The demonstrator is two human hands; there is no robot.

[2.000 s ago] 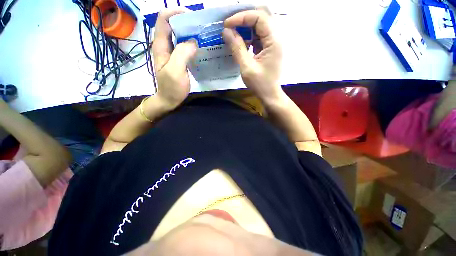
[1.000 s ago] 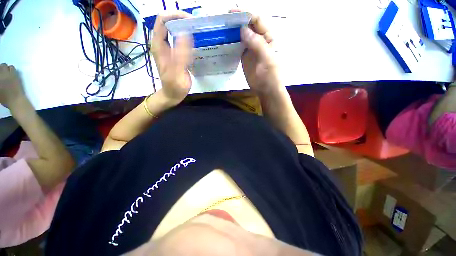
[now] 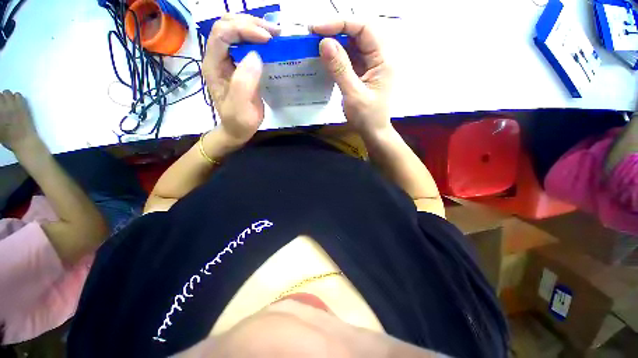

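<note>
A white retail box (image 3: 299, 82) with a blue band along its far end is held upright-tilted between both hands over the table's near edge. My left hand (image 3: 238, 77) grips its left side, with the thumb on the front face and fingers over the blue end. My right hand (image 3: 360, 73) grips its right side, with the thumb at the blue edge and fingers along the top. The blue end looks closed. The back of the box is hidden.
Black cables (image 3: 150, 80) and an orange ring (image 3: 155, 26) lie on the white table (image 3: 455, 63) at left. Blue-and-white boxes (image 3: 570, 52) lie at right. A red stool (image 3: 483, 157) and brown cartons (image 3: 566, 301) stand below right. People's arms show at both sides.
The raised white flap at the box's end no longer shows, and the blue end strip now faces me. Both hands have closed in on that end, fingers over its top edge.
</note>
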